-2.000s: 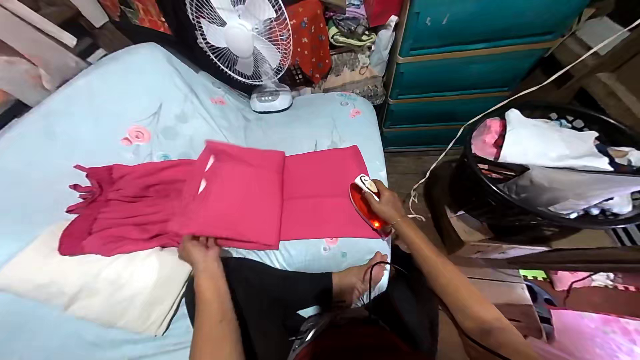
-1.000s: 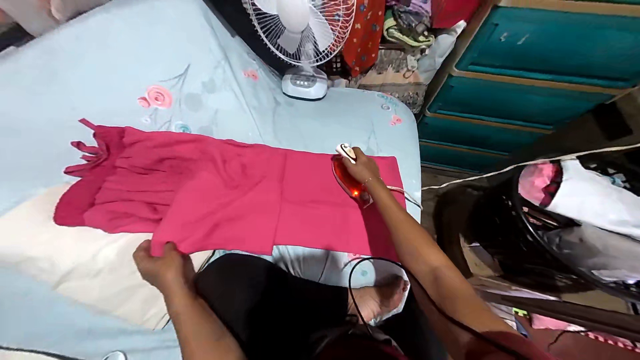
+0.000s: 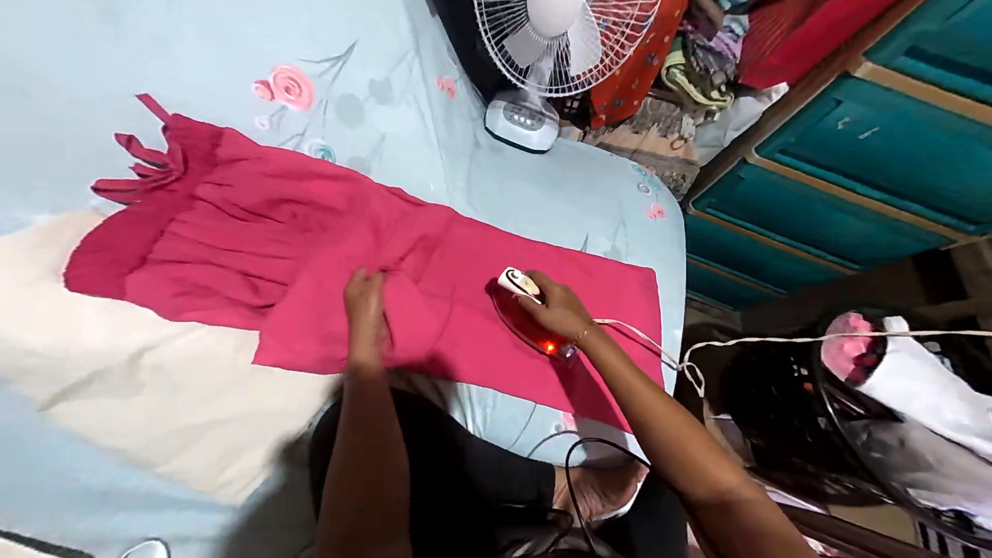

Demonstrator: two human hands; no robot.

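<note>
A pink garment (image 3: 496,248) with a gathered waistband and ties at its left end lies across the bed. My right hand (image 3: 559,310) grips the handle of a red and white clothes iron (image 3: 518,314), which rests on the smooth right part of the cloth with its orange light lit. Over the middle of the garment, my left hand (image 3: 366,298) is closed on a bunched fold of the fabric. Creases run from that hand across the cloth. The iron's soleplate is hidden.
A white electric fan (image 3: 535,70) stands at the bed's far edge. Beige cloth (image 3: 155,364) lies under the garment's left part. Teal drawers (image 3: 876,163) rise at the right, above a black basket (image 3: 825,380) of clothes. The iron's white cord (image 3: 744,339) stretches rightward; a foot rests near the garment.
A folded-over layer of the garment seen two seconds ago is laid out flatter. My left hand has moved from the garment's near edge onto its middle. The iron sits farther from the garment's right end.
</note>
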